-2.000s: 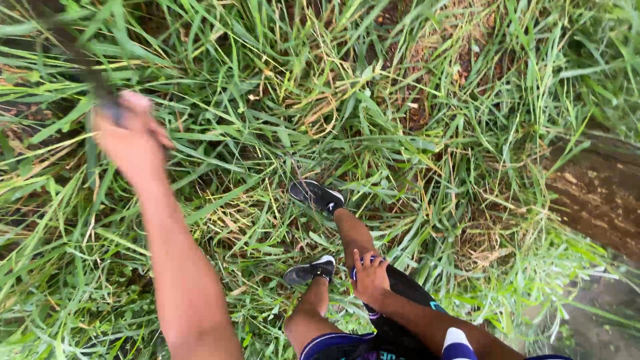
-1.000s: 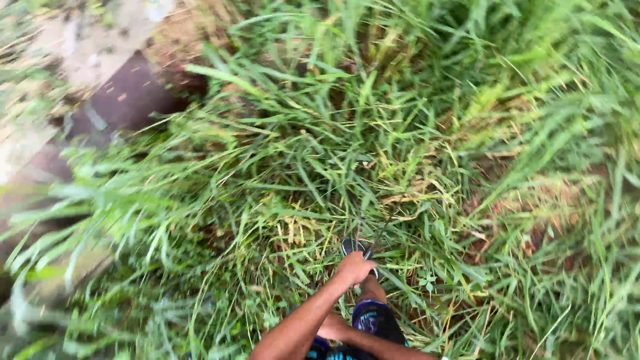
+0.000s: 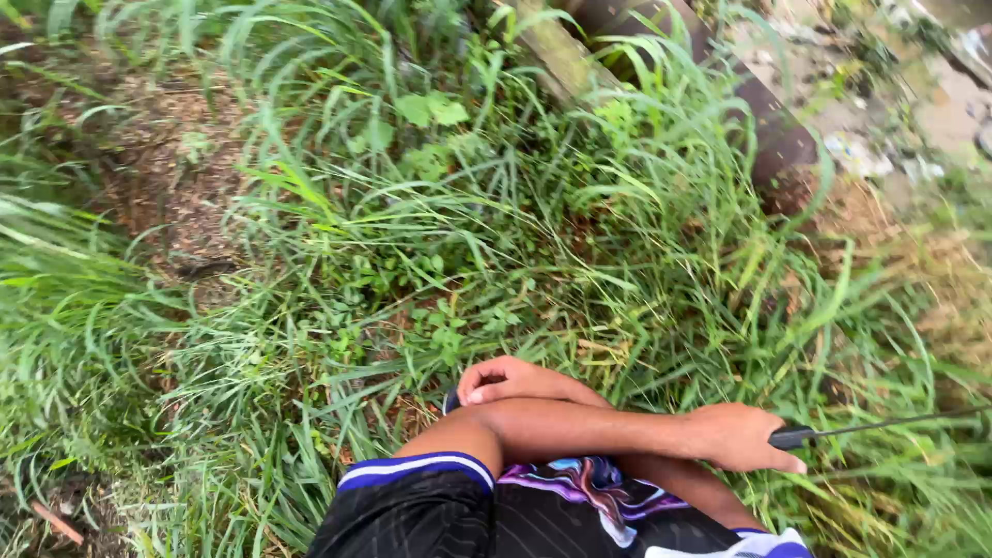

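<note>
My left hand [image 3: 740, 438] is closed round the black handle [image 3: 790, 437] of a long, thin-bladed tool that looks like a machete. Its dark blade [image 3: 891, 422] points right, just over the grass, and runs out of view. My left forearm crosses over my right one. Beyond it, my right hand [image 3: 515, 380] lies low near the middle, its fingers loosely curled with a gap to the thumb and nothing visible in them; the forearm hides its lower side. Part of a dark shoe [image 3: 451, 400] shows beside its fingertips. Tall green grass [image 3: 542, 256] surrounds both hands.
A brown beam [image 3: 763, 116] slants across the upper right, beside a mossy, weathered piece [image 3: 562, 54]. Beyond lies pale ground with scattered litter [image 3: 856, 155]. Dry cut stems [image 3: 182, 163] cover earth at the upper left. A reddish stick [image 3: 56, 521] lies at the lower left.
My left hand, out at the left with the tool two seconds ago, now reaches across to the right. My right hand rested on my knee then. The view has swung round strongly.
</note>
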